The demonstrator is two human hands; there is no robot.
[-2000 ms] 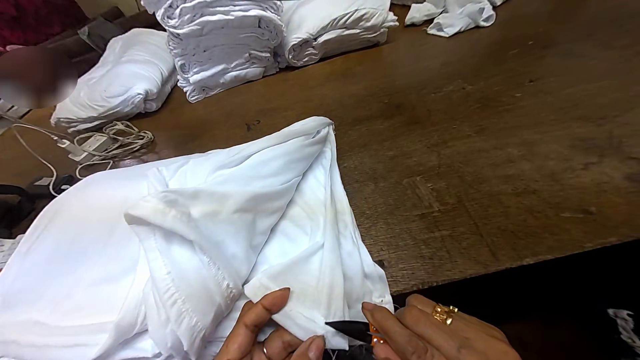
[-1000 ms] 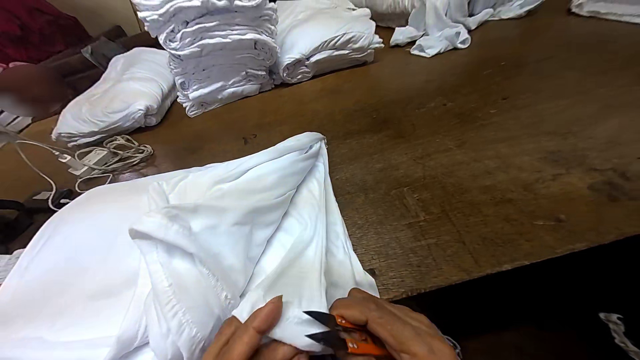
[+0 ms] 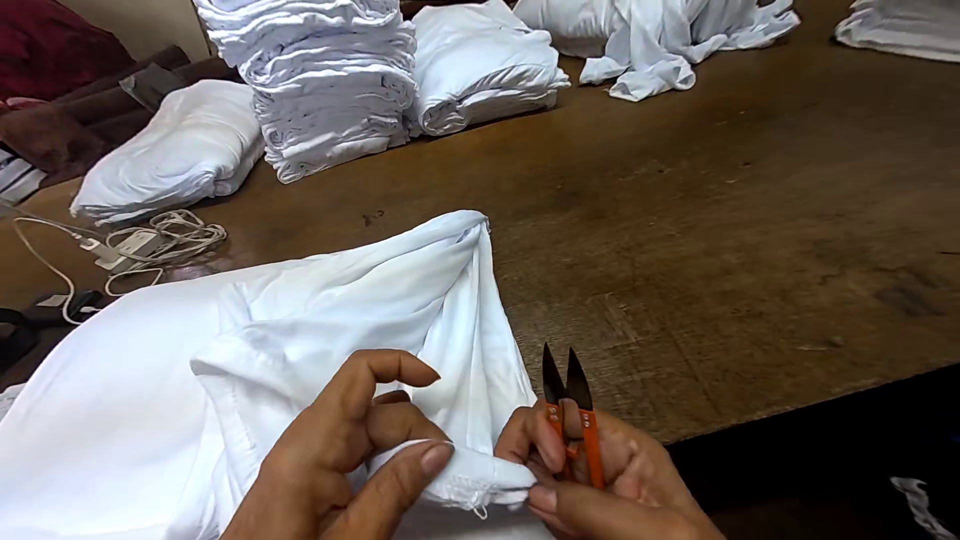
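White fabric (image 3: 300, 337) lies in folds over the near left of the wooden table. At the bottom centre my left hand (image 3: 360, 457) pinches a stitched, folded edge of it (image 3: 480, 476) between thumb and fingers, the index finger raised. A short loose thread hangs from that edge. My right hand (image 3: 600, 472) grips orange-handled thread snips (image 3: 574, 420), their two dark blades apart and pointing up, away from the edge. Its thumb and a fingertip also touch the right end of the edge.
Stacked white cloths (image 3: 337, 90) and folded white bundles (image 3: 487, 67) stand along the far side. A coiled white cable with an adapter (image 3: 139, 244) lies at left. The wooden table's front edge (image 3: 787, 405) runs at lower right above a dark gap.
The snips, which pointed left at the cloth, now point up. The fabric edge is now raised and folded between both hands. The view has shifted somewhat.
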